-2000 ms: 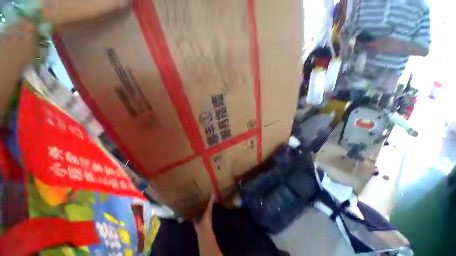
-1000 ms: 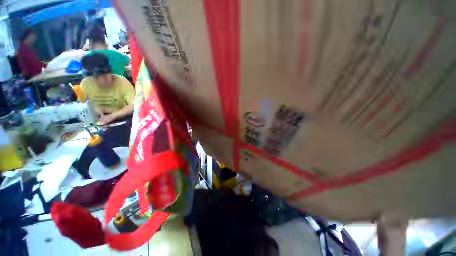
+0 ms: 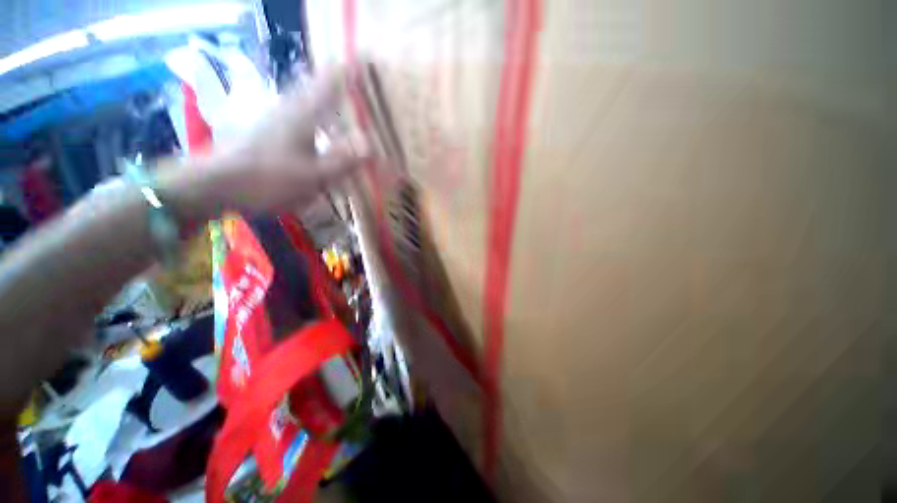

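A large cardboard carton (image 3: 679, 255) with red stripes and black printing fills the right and middle of the view, very close. My left hand (image 3: 280, 147) reaches in from the left, blurred, with its fingers at the carton's upper left edge. Blur hides whether the fingers grip that edge. My right hand is not in view. The printed shopping bag (image 3: 246, 295) with red handles hangs left of the carton, below my left forearm.
Dark and white fabric pieces (image 3: 103, 413) and a yellow-topped dark spool (image 3: 152, 351) lie at the lower left. A person in red (image 3: 39, 187) is far off at the left. Dark cloth (image 3: 418, 457) shows at the bottom middle.
My left forearm and hand have come into view at the carton's left edge. The hand seen below the carton at lower right is gone. The carton stands more upright in view.
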